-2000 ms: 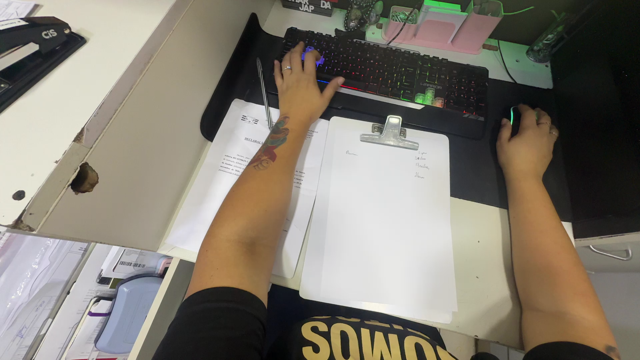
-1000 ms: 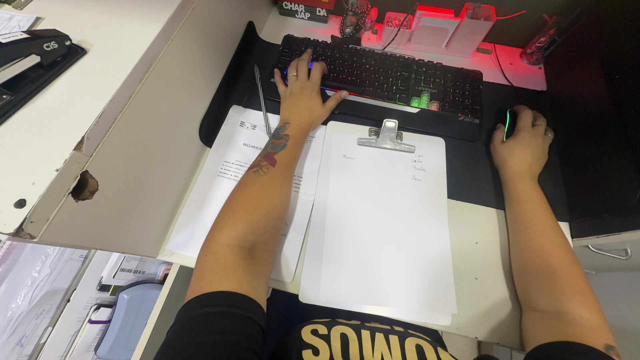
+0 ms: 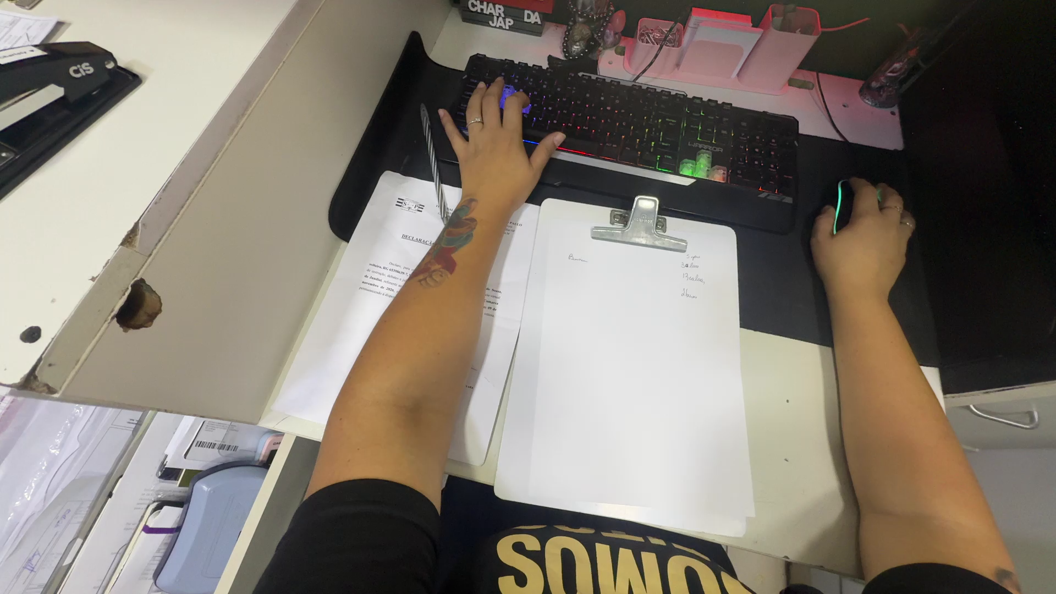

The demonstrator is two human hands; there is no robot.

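My left hand point(image 3: 495, 148) rests with spread fingers on the left part of a black backlit keyboard point(image 3: 610, 124), its forearm lying across printed sheets point(image 3: 379, 272). Over a computer mouse point(image 3: 843, 206) with a green light strip, my right hand point(image 3: 865, 235) is curled on the black desk mat point(image 3: 767, 280). Between my forearms lies a clipboard point(image 3: 635, 371) whose metal clip point(image 3: 642, 227) holds white paper with a little handwriting. A striped pen point(image 3: 432, 157) sits just left of my left hand, its lower end near my wrist.
A pink desk organizer point(image 3: 726, 49) and a clear cup of paper clips point(image 3: 656, 41) stand behind the keyboard. At left, a raised white ledge point(image 3: 198, 99) carries a black hole punch or stapler point(image 3: 49, 99). Below it are papers and a blue-grey case point(image 3: 219, 520). A dark screen or panel borders the right.
The fingers of my left hand have shifted slightly on the keys. Light on the organizer has gone from green and pink to red, then pinkish. My right hand stays on the mouse.
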